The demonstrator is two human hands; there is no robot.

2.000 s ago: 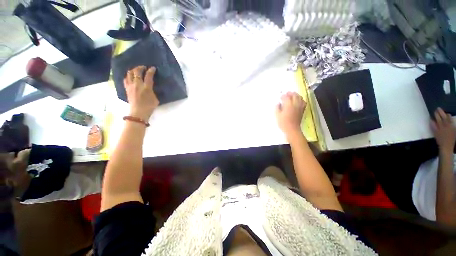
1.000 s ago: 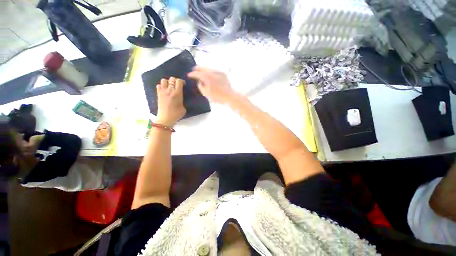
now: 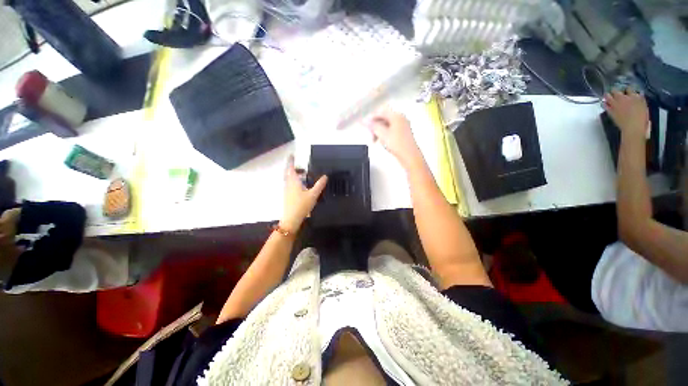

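Note:
A black insert tray (image 3: 348, 162) lies at the bench's front edge before me, its near end reaching over the edge. My left hand (image 3: 303, 192) holds its left side, thumb on top. My right hand (image 3: 394, 134) is above the bench, right of the tray and near the white component trays (image 3: 358, 64); its fingers are bent and I cannot tell whether they hold anything. The stack of empty inserts (image 3: 230, 105) stands at back left, touched by neither hand. Filled inserts (image 3: 498, 151) with a small white case (image 3: 511, 148) on top lie at right.
The cable pile (image 3: 479, 79) lies at back right beside a yellow tape strip (image 3: 446, 162). Ridged white trays stand behind it. Green packets (image 3: 89, 162), a brownish item (image 3: 117, 198) and a red-topped bottle (image 3: 51, 98) are at left. Another worker's hand (image 3: 628, 111) is at far right.
My left hand has left the stack and now holds one black insert at the front edge. My right hand has moved from the stack to the right. A green-white packet now shows left of the stack.

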